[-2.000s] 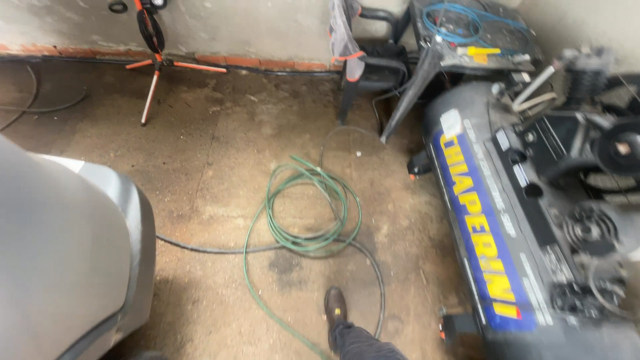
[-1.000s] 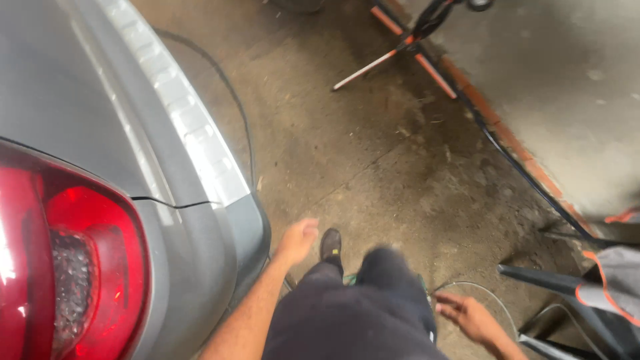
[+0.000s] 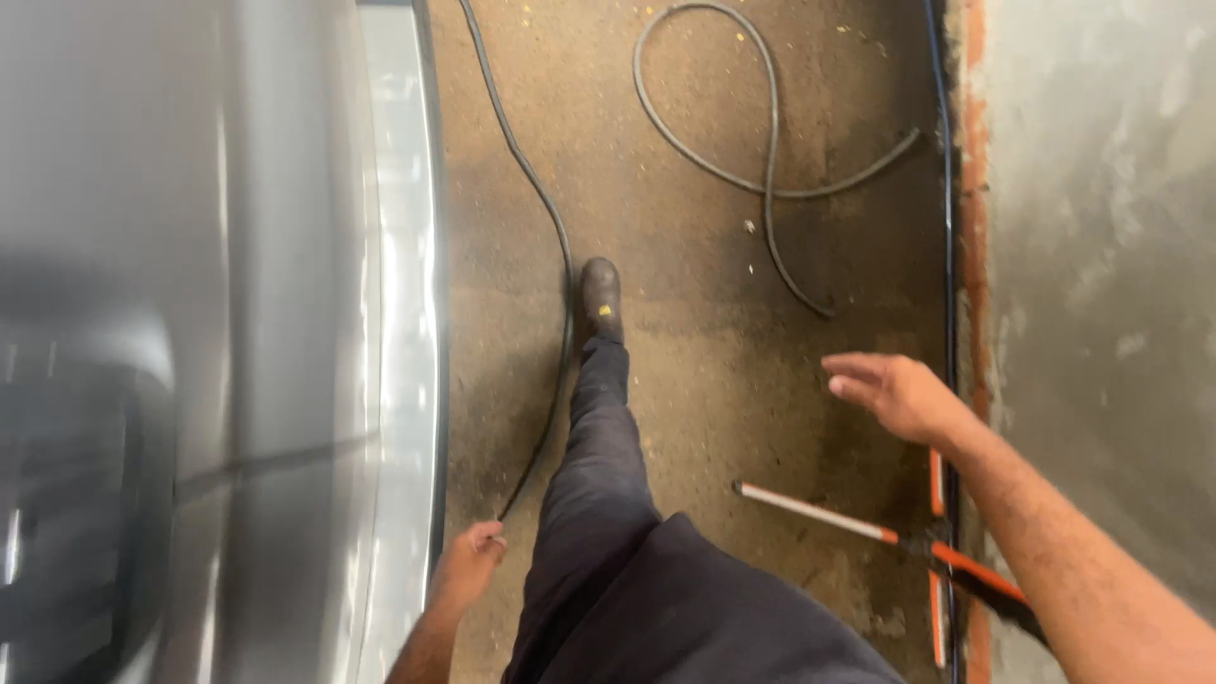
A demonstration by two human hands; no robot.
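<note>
My left hand (image 3: 473, 560) hangs low beside the grey car's bumper (image 3: 404, 285), its fingers loosely curled. A black hose (image 3: 562, 247) on the floor runs down to about where its fingertips show; touching or only overlapping, I cannot tell. Over the floor at the right, my right hand (image 3: 883, 389) has nothing in it, its thumb a little apart from the extended fingers. It is above the orange and white legs of a stand (image 3: 817, 513). A grey hose (image 3: 774, 123) lies looped on the floor beyond that hand.
The car fills the left side. Along the right runs a plastered wall (image 3: 1102, 237) with a brick edge at its foot and a dark cable (image 3: 948, 237) beside it. My shoe (image 3: 600, 294) stands on the concrete floor just right of the black hose.
The view has swung far along the car, away from the green hose coil and the compressor. My right hand has risen from beside my leg and is now out near the wall.
</note>
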